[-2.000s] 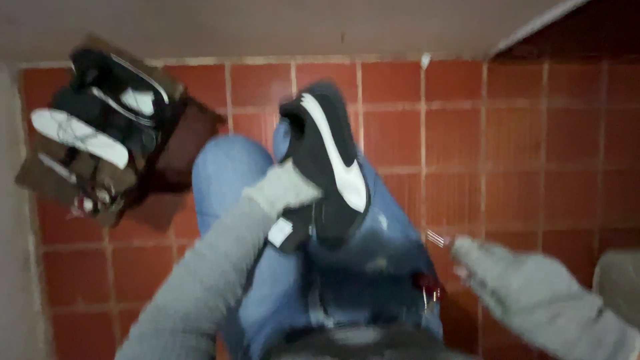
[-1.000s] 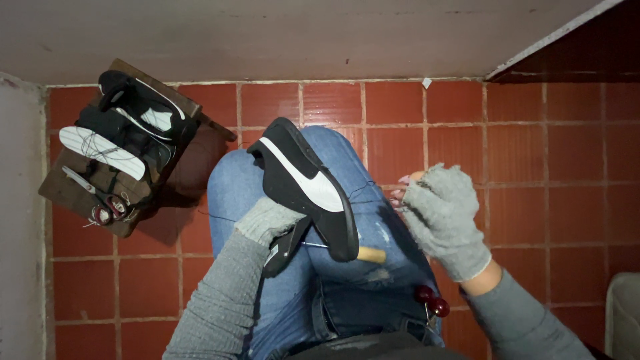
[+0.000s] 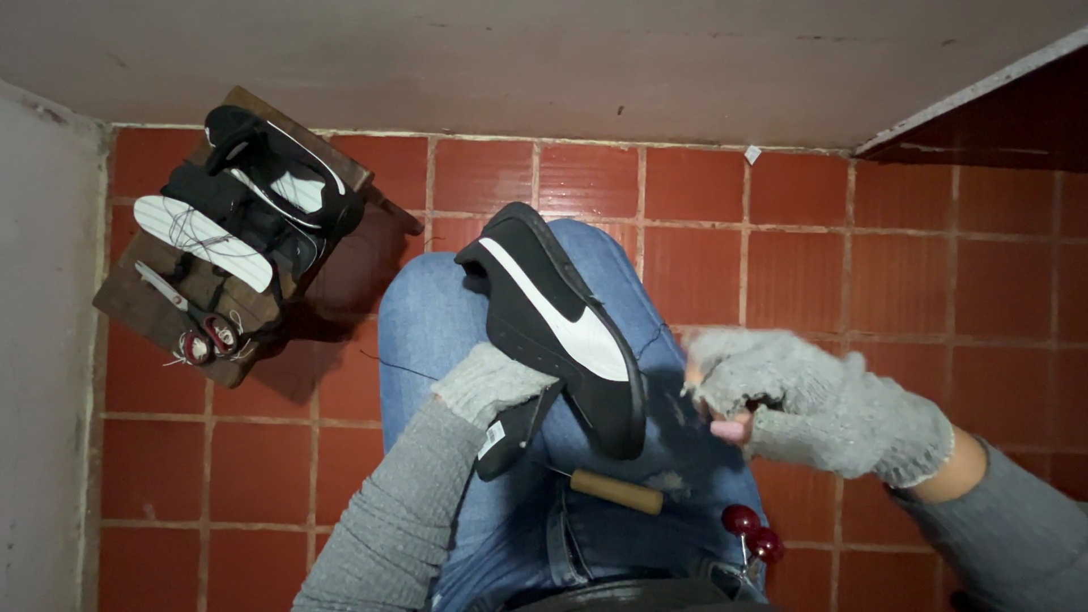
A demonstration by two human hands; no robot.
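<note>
A black shoe with a white side stripe [image 3: 557, 331] lies on its side over my jeans-clad thighs. My left hand [image 3: 495, 384], in a grey fingerless glove, reaches into its opening; the fingers are hidden inside. Dark thread runs from the shoe towards my right hand [image 3: 731, 391], which is curled in a frayed grey glove beside my right thigh. Whether it grips the thread is too blurred to tell. An awl with a wooden handle [image 3: 616, 491] rests on my lap below the shoe, its thin metal shaft pointing left.
At the left, a low wooden stool [image 3: 136, 297] bears another black shoe [image 3: 293, 178], a white sole [image 3: 204, 242] with dark thread, and scissors [image 3: 183, 310]. Red ball ornaments [image 3: 752, 534] hang at my right hip. A wall [image 3: 544, 68] rises beyond the tiled floor.
Two seconds ago my right hand was lower, with a blurred metal thing near its fingers. It has since moved up beside my thigh. The awl shows on my lap in the last two frames.
</note>
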